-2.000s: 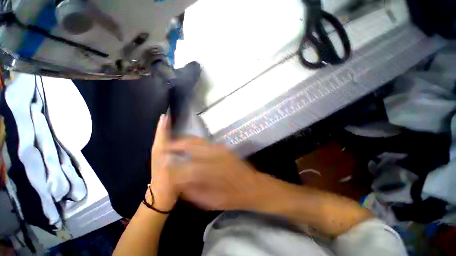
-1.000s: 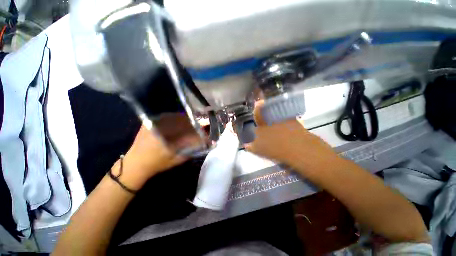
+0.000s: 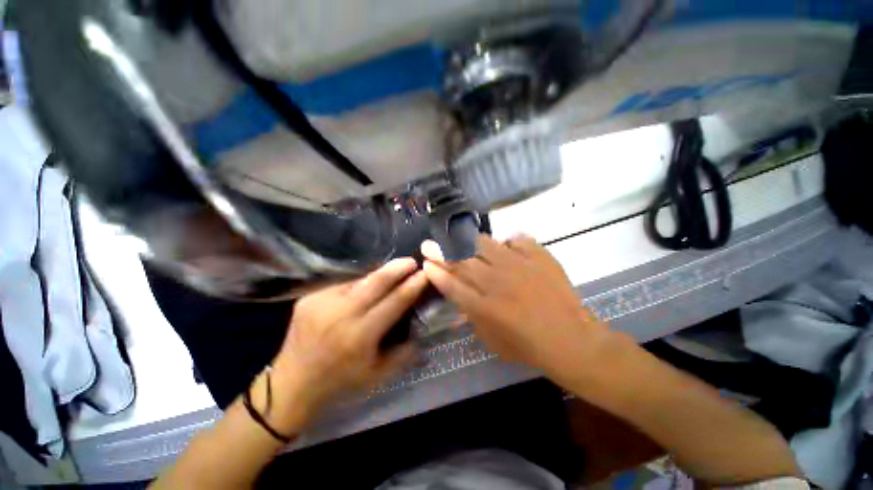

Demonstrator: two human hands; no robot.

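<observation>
The white sewing machine head (image 3: pixel 383 105) with a blue stripe fills the upper part of the view. My left hand (image 3: pixel 349 330) and my right hand (image 3: pixel 512 297) meet just in front of the presser foot (image 3: pixel 412 206). Their fingertips pinch the edge of the black fabric (image 3: pixel 215 345), which spreads left under my left hand and the machine head. A small pale piece (image 3: pixel 437 311) shows between my hands, partly hidden by the fingers. The needle tip cannot be made out.
Black-handled scissors (image 3: pixel 689 201) lie right of the needle area. A ruler strip (image 3: pixel 632 299) runs along the table's front edge. Light grey and black strips (image 3: pixel 72 316) lie at the left. A loose heap of grey and black pieces (image 3: pixel 799 325) is at the right.
The view has moved closer to the machine head. My hands have come together at the presser foot. The pale cloth that hung forward between them is now mostly hidden.
</observation>
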